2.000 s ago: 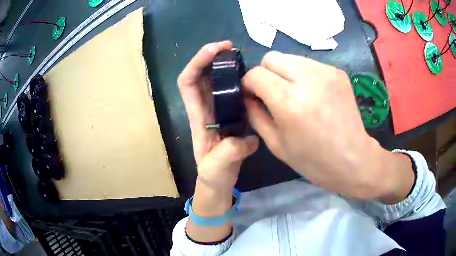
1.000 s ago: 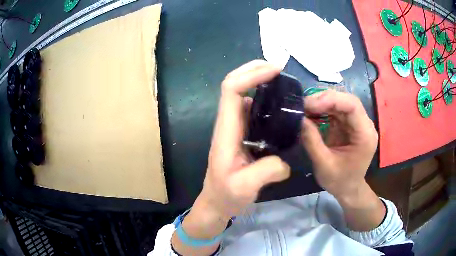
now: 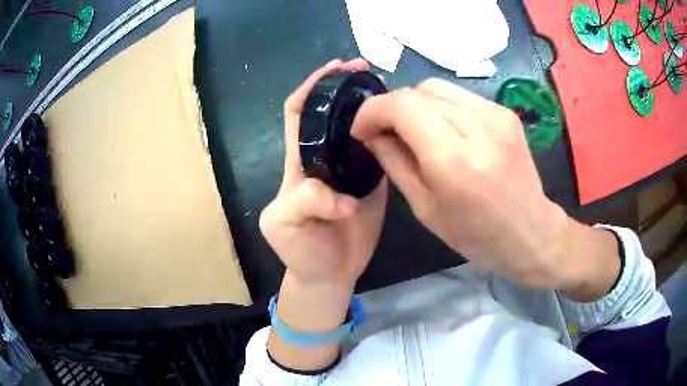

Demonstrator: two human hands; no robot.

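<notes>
A round glossy black plastic housing [image 3: 320, 132] is held up over the dark bench, its open face turned toward the right. My left hand [image 3: 320, 226] grips it around the side, thumb at the lower rim and fingers behind. My right hand [image 3: 467, 173] has its fingertips bent together at the open face. What the right fingertips hold, if anything, is hidden. A green circuit board [image 3: 536, 121] lies on the bench just beyond my right hand, partly covered by it and blurred.
A cardboard sheet [image 3: 135, 181] lies left, with stacked black housings [image 3: 38, 203] at its left edge. A white wipe [image 3: 444, 34] lies at the top. A red sheet [image 3: 603, 143] carries green wired boards at right. A conveyor with green boards runs upper left; a black crate is lower left.
The housing has turned so its open face shows. Both hands have moved up and left, and the right fingertips have come to the open face. More of the loose green board shows.
</notes>
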